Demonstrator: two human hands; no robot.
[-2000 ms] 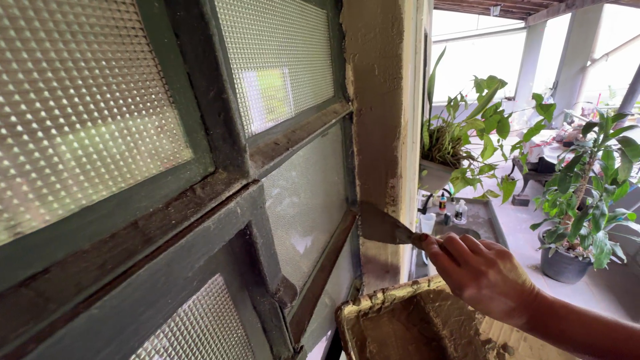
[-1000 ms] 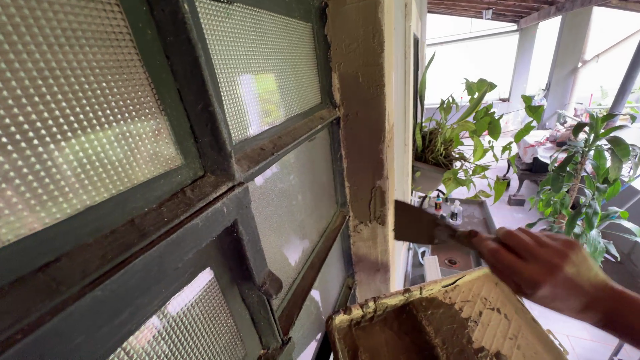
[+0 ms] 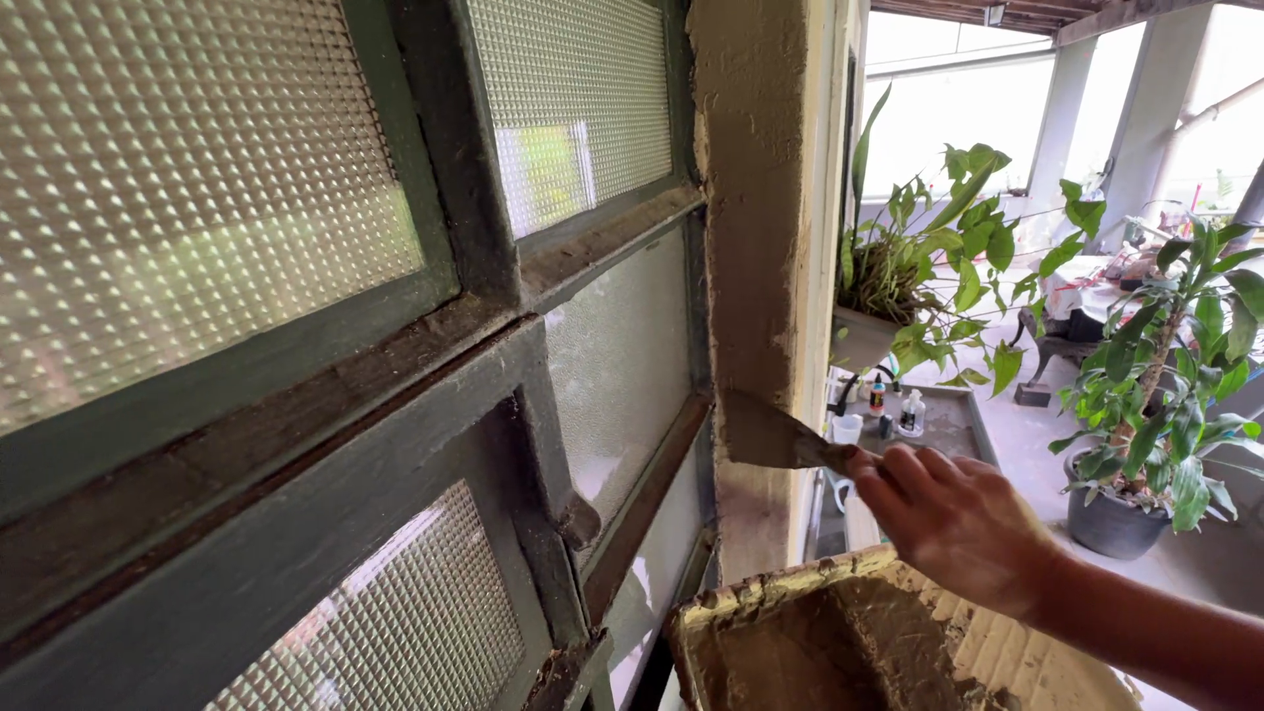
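Observation:
My right hand (image 3: 958, 523) grips the handle of a putty knife (image 3: 765, 434). Its wide blade lies against the brown, compound-coated wall strip (image 3: 752, 247) beside the dark window frame. Below the hand, at the bottom of the view, is a paint tray (image 3: 849, 632) with ribs, smeared with brown compound. Nothing in the frame shows what holds the tray up. My left hand is out of view.
Textured glass panes (image 3: 188, 197) in a dark metal window frame (image 3: 326, 434) fill the left side. Beyond the wall edge are a hanging planter (image 3: 864, 336), a grey sink (image 3: 953, 420) with bottles, and a potted plant (image 3: 1116, 513) on the floor.
One second ago the putty knife was held off to the right of the wall strip; now its blade is back against it. The hand has moved left.

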